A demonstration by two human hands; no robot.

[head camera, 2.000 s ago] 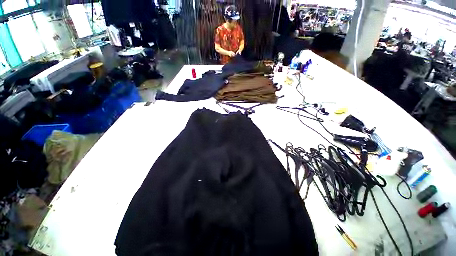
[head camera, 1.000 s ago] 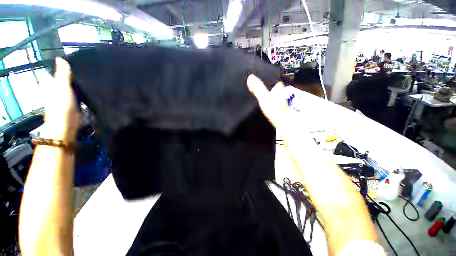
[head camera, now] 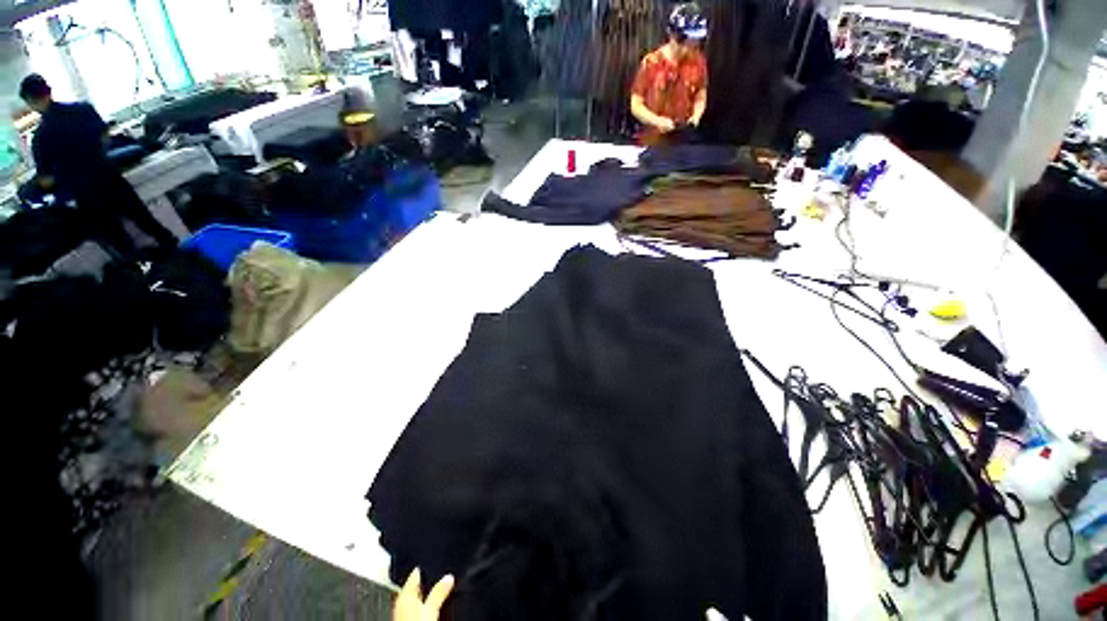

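Note:
A large matte black garment [head camera: 607, 400] lies spread on the white table [head camera: 328, 388]. Its narrower end points away from me and it flares towards me, with loose folds near the bottom edge of the picture. My left hand [head camera: 423, 597] is cut off by the bottom edge. Its fingertips show at the garment's near left edge; whether they grip the cloth is unclear. Only a small pale bit of my right hand [head camera: 716, 615] shows at the bottom edge over the garment, so its grip is hidden.
Black hangers [head camera: 910, 473] lie tangled on the right, with cords and a white bottle [head camera: 1046, 467] beyond. Brown garments [head camera: 704, 212] and dark blue ones [head camera: 565, 194] lie at the far end. A person [head camera: 670, 85] stands behind them. Blue bins [head camera: 237, 243] stand left.
The black garment was lifted in both hands one second ago and now lies on the table. Both hands have dropped to the bottom edge. The view has tilted down and turned left.

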